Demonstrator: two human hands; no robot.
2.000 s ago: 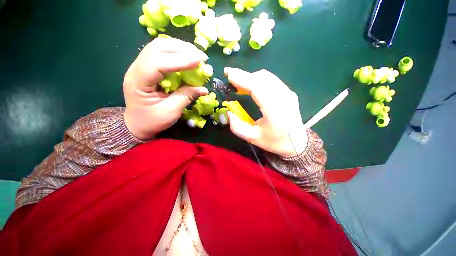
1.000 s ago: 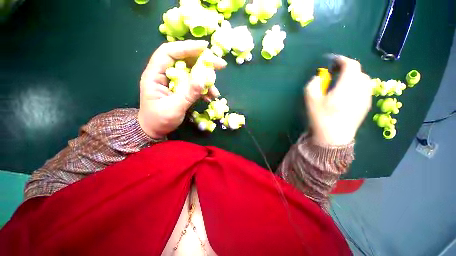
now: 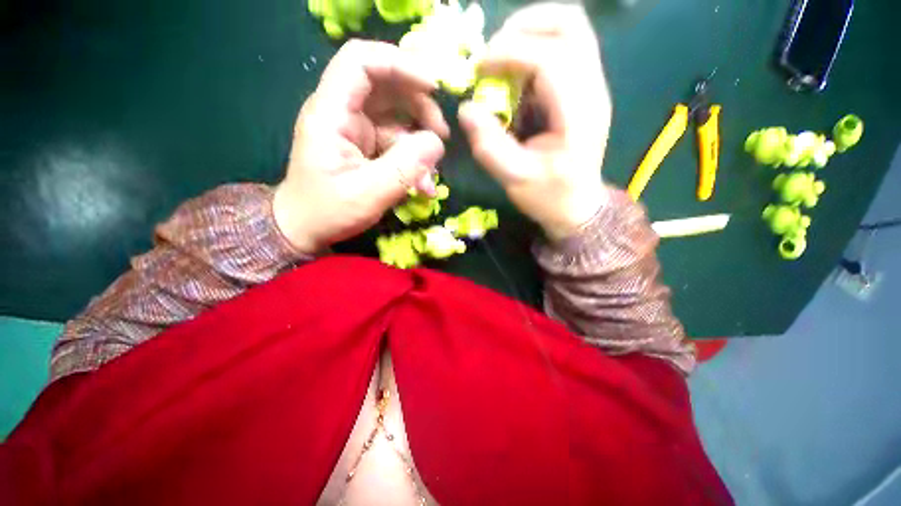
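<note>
My right hand holds a lime green hollow figure part between thumb and fingers. My left hand is just left of it, with thumb and fingertips curled close together; whether something small is between them cannot be told. A green toy figure is just below my left fingertips. More figures lie near the table's front edge. The side nippers with yellow handles lie open on the table, right of my right hand.
Overexposed green figures lie behind my hands at the top. A pale cream stick lies below the nippers. Several set-aside figures are near the right table edge. A black smartphone is at upper right.
My right hand has let go of the nippers on the right and moved back beside my left hand, now holding a green part. The figures in my left hand are no longer seen there.
</note>
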